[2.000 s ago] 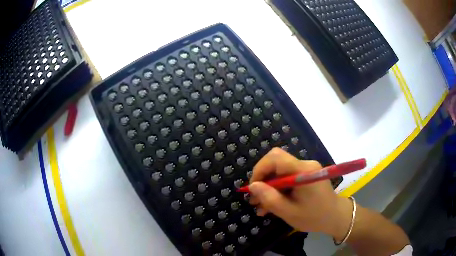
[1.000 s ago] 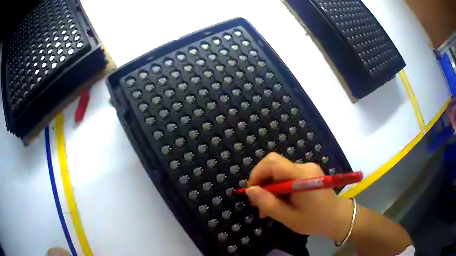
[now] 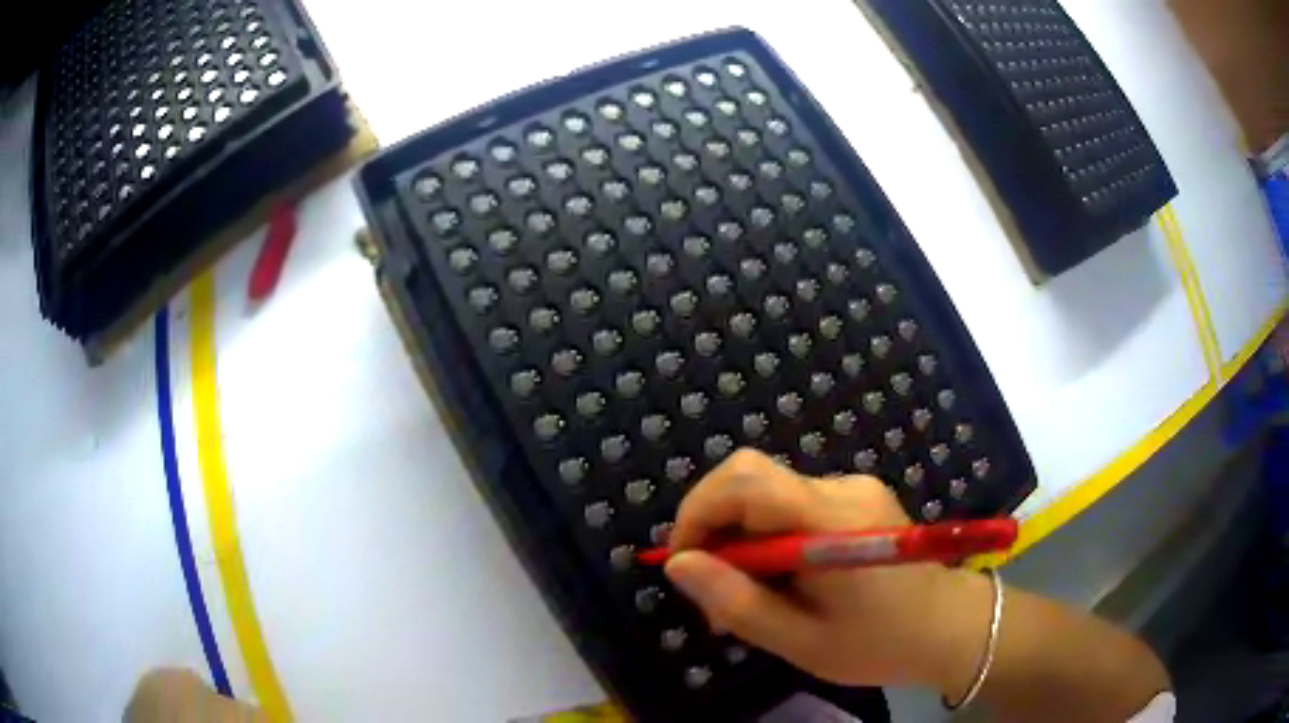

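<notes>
A black pocketed tray (image 3: 467,438) lies tilted in front of me. Small round silvery parts (image 3: 684,302) sit in its pockets. My right hand (image 3: 806,565) holds a red marker (image 3: 905,544) over the tray's lower part, its tip at a part near the left edge. A bracelet is on that wrist. At the bottom left edge a small, blurred, skin-coloured shape (image 3: 181,698) shows, perhaps part of my left hand; its fingers cannot be made out.
A stack of filled black trays (image 3: 212,163) stands at the upper left on a brown cardboard base. Another stack (image 3: 1053,141) stands at the upper right. A red marker cap (image 3: 272,254) lies by the left stack. Yellow tape (image 3: 219,466) and blue tape (image 3: 181,494) cross the white tabletop.
The view has shifted, so tray and stacks sit further right and higher. The marker tip has moved left across the tray, to a part near its left edge. The skin-coloured shape at the bottom left shows more.
</notes>
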